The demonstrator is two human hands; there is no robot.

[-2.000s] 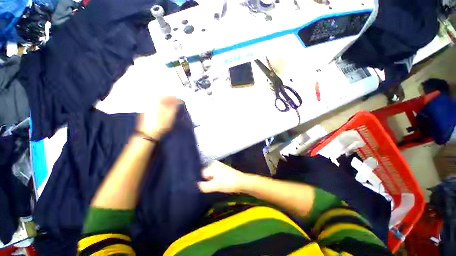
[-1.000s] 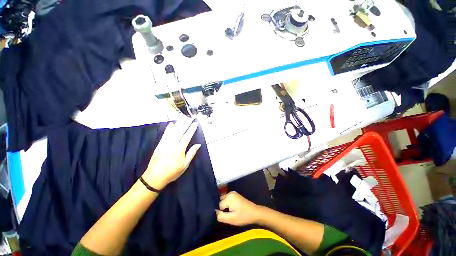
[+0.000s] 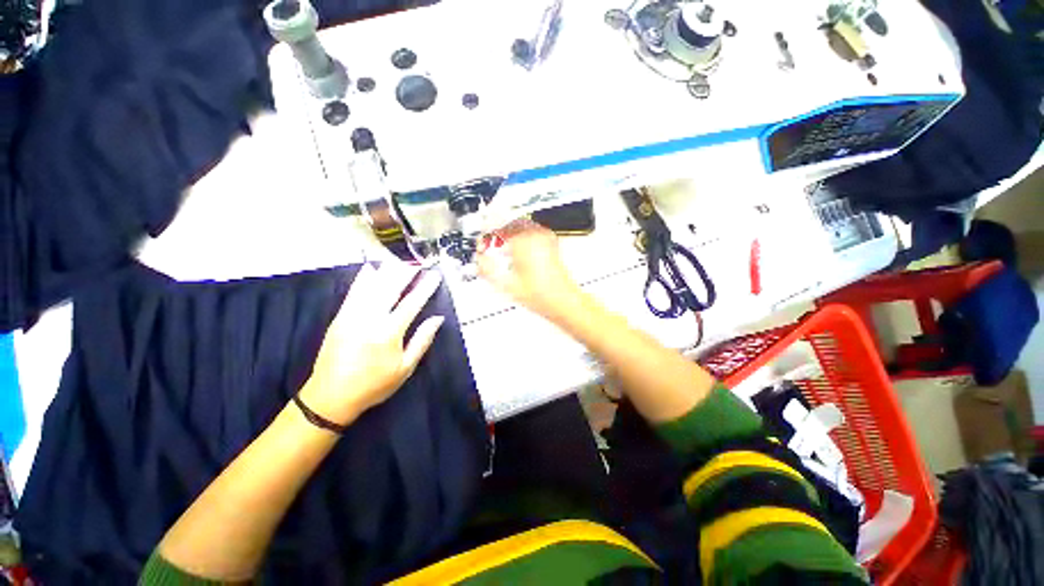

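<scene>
The navy pleated garment panel point(image 3: 218, 378) lies on the table and hangs over its front edge, its upper edge reaching the presser foot area point(image 3: 456, 246). My left hand point(image 3: 372, 341) lies flat on the cloth with fingers spread, fingertips just below the needle end. My right hand point(image 3: 529, 269) is raised at the right side of the needle, fingers bent together; a small red spot shows at the fingertips, and whether they hold anything is unclear. The white sewing machine head point(image 3: 595, 103) stands above both hands.
Black-handled shears point(image 3: 678, 275) lie right of my right hand. A dark phone-like block point(image 3: 569, 216) is partly behind that hand. A thin red tool point(image 3: 754, 267) lies farther right. A red basket point(image 3: 876, 401) with scraps stands lower right. More navy cloth point(image 3: 126, 137) is heaped upper left.
My right hand has left the cloth's lower right edge and moved up to the needle. The cloth was first swung in, then laid flat. My left hand stays on it near the needle.
</scene>
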